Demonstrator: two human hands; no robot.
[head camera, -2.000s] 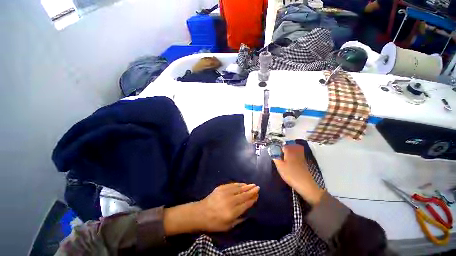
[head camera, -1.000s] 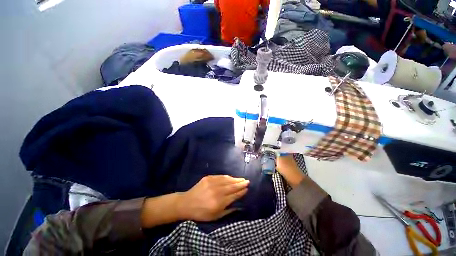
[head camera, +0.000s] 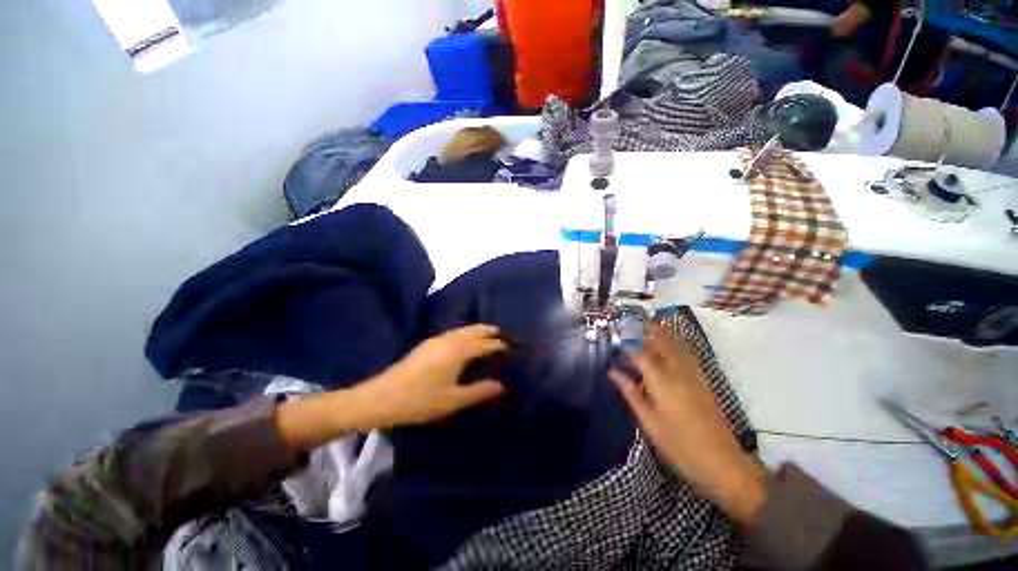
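The navy fabric panel lies under the lit presser foot of the white sewing machine. Checked fabric borders it at the front and right. My left hand is on the navy cloth left of the needle, fingers bent with thumb apart; whether it pinches cloth is unclear. My right hand is slightly blurred on the cloth just right of and in front of the needle, fingertips near the foot. Whether it grips the cloth cannot be told.
Red- and orange-handled scissors lie at right on the table. A plaid pin cloth drapes over the machine head. A cream thread cone, checked cloth and a blue bin are behind. A pale wall is at left.
My left hand has moved up the cloth and its thumb has spread from the fingers. My right hand has come from beside the foot to in front of it. The camera view has shifted.
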